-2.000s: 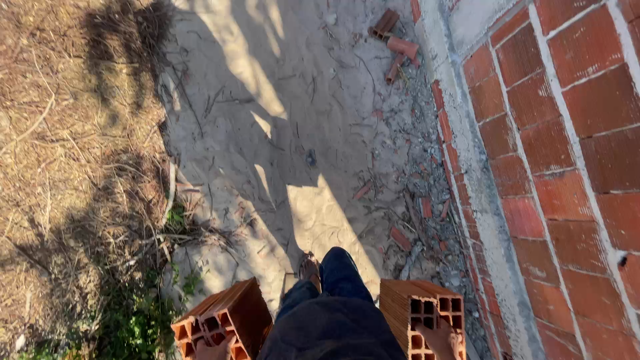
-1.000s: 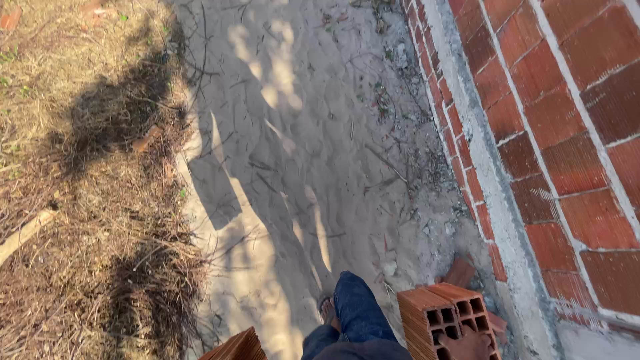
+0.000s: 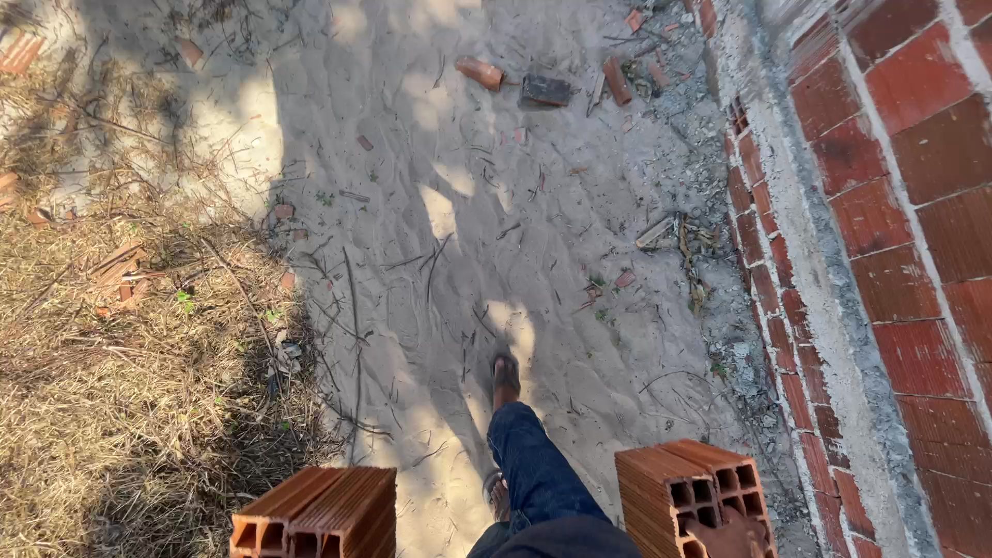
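Note:
Two hollow clay bricks side by side (image 3: pixel 659 480) hang at the lower right, beside my right leg. My right hand (image 3: pixel 728 536) grips them at their open-celled ends, its fingers over the cells. At the lower left are more hollow clay bricks (image 3: pixel 325 500), also paired and ribbed on top, with their cells facing the bottom edge. My left hand is out of the frame there. Between the two loads show my jeans (image 3: pixel 535 465) and my feet in sandals, one foot (image 3: pixel 505 376) ahead of the other on the sand.
A wall of red clay blocks (image 3: pixel 922 271) with a rough mortar ledge (image 3: pixel 837 279) runs along the right. Broken clay pieces (image 3: pixel 480 72) and a dark block (image 3: pixel 545 91) lie on the sandy path (image 3: pixel 403 170) ahead. Dry grass (image 3: pixel 116 403) with twigs borders the left.
The view has moved along the path, and clay pieces and a dark block now show ahead. The left bricks, barely in view a second ago, show more fully. My right hand still holds its bricks.

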